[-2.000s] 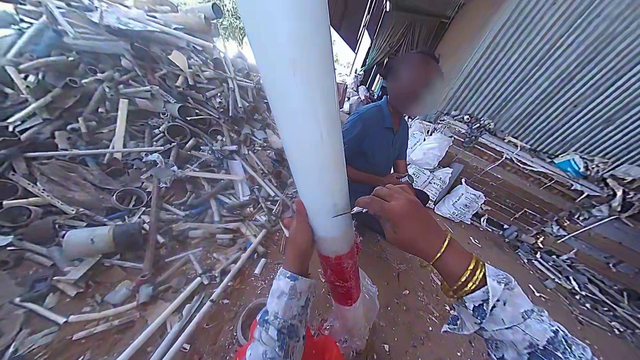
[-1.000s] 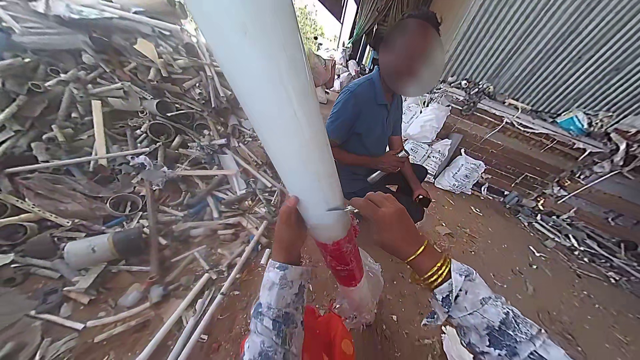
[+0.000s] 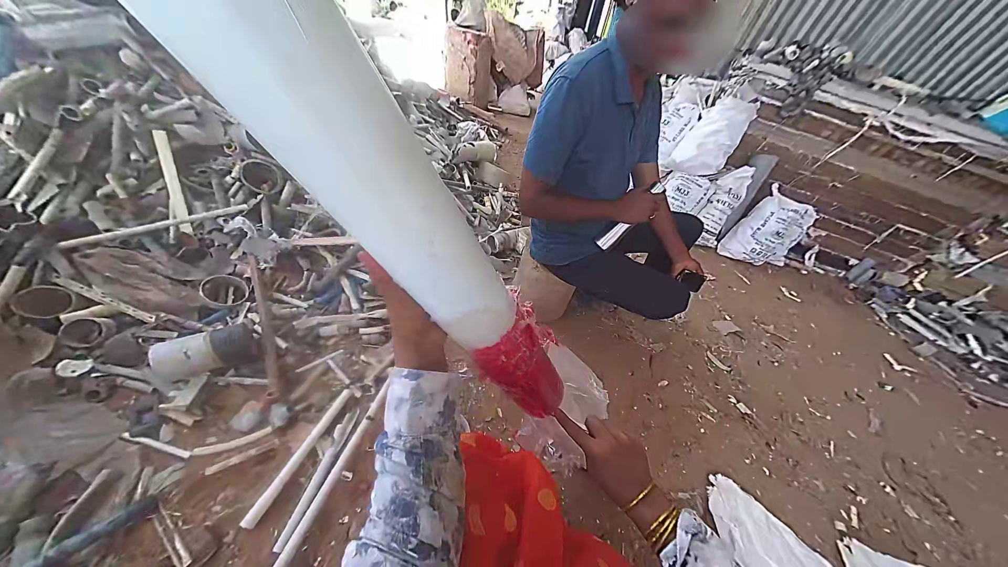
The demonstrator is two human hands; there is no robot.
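Observation:
A thick white pipe (image 3: 339, 150), seemingly plastic, slants from the upper left down to the middle. Its lower end carries a red wrapping (image 3: 521, 366) with frayed clear film around it. My left hand (image 3: 409, 323) is pressed against the pipe's underside, partly hidden behind it. Beside the lower end of the red part is my right hand (image 3: 610, 457), a finger extended to it; whether it holds a tool cannot be seen. Clear plastic film (image 3: 579, 382) hangs behind the red part.
Scrap pipes (image 3: 213, 291) lie heaped at left. A seated person in a blue shirt (image 3: 587, 142) holds papers and a phone. White printed sacks (image 3: 768, 228) stand beyond, near a corrugated metal wall (image 3: 882, 47). More scrap (image 3: 945, 315) lies at right; a white sack (image 3: 756, 524) is at lower right.
My right hand, earlier on the pipe above the red part with a small thin tool, has moved down to the red part's lower end. The pipe slants more. The view has shifted.

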